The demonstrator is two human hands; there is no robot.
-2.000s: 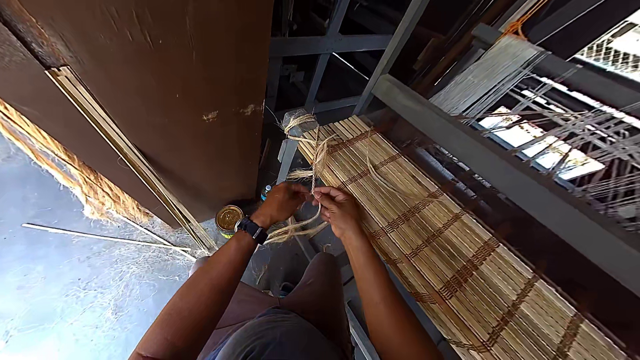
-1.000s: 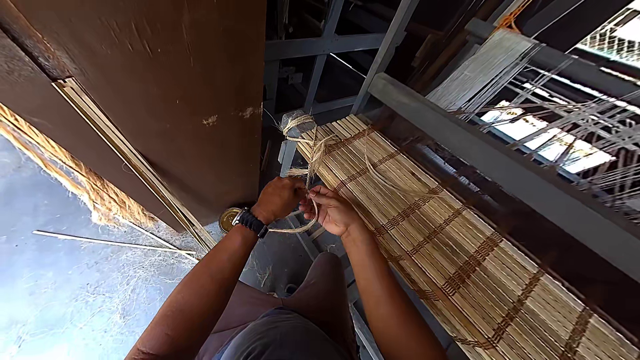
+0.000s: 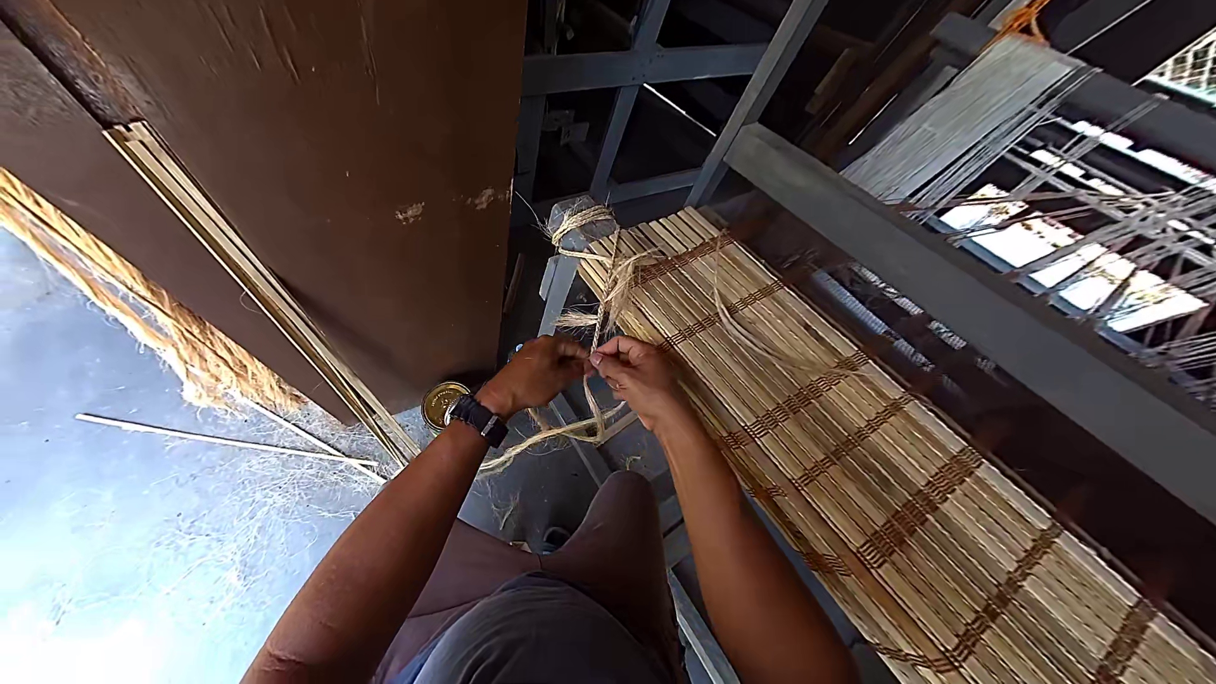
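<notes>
A braid of pale natural fibre (image 3: 605, 299) hangs from a loop tied round the grey end of a loom beam (image 3: 581, 226). My left hand (image 3: 541, 369), with a dark watch on its wrist, pinches the braid's lower part. Close against it, my right hand (image 3: 635, 369) grips the same strands between thumb and fingers. Loose fibre strands (image 3: 570, 429) trail below both hands and curve to the left. To the right lies a woven mat of thin slats (image 3: 836, 427) with brown thread bands; a few loose fibres rest on it.
A grey loom beam (image 3: 950, 275) crosses beyond the mat, with white warp threads (image 3: 969, 114) behind it. Thin wooden slats (image 3: 256, 285) lean against a brown panel (image 3: 380, 190). A round tin (image 3: 444, 404) stands by my left wrist. Fibre bundles (image 3: 142, 304) hang at the left.
My hands have shifted slightly on the strands and stay close together. The loose strands below them have changed shape, and the tin, partly covered a second ago, shows more fully.
</notes>
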